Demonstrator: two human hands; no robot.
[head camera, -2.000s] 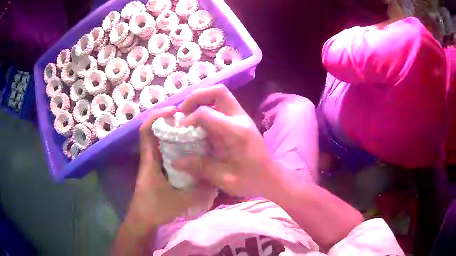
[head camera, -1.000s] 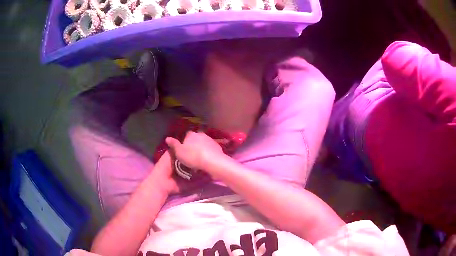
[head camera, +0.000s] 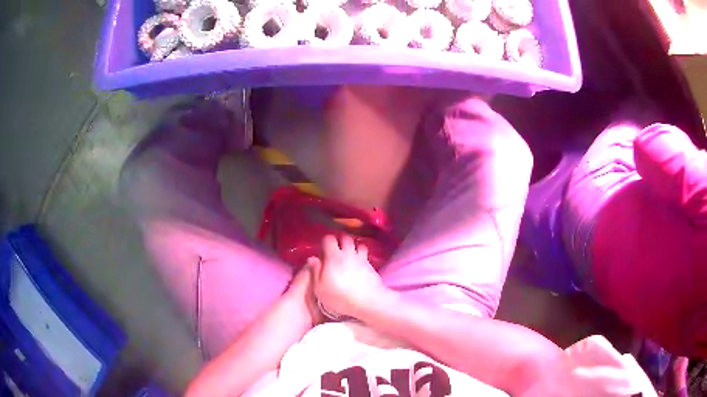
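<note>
My left hand (head camera: 305, 285) and my right hand (head camera: 346, 273) are together low over my lap, in front of my shirt. The right hand lies over the left, fingers bent. A thin pale curved edge (head camera: 329, 312) shows under the right hand; what it belongs to is hidden, so I cannot tell if either hand grips a piece. Knobbly white rolls (head camera: 324, 28) stand with their dark holes up in a violet-blue crate (head camera: 341, 70) beyond my knees, cut off by the top edge.
A red plastic stool (head camera: 298, 225) shows between my legs, with yellow-black floor tape (head camera: 287, 167) beyond it. Blue crates (head camera: 101, 329) stand on the floor at lower left. A person in pink-lit clothing (head camera: 643, 248) sits close at my right.
Earlier both hands held a white knobbly roll up near the crate. They have since dropped to my lap. The view has tilted down, so the crate sits higher in it.
</note>
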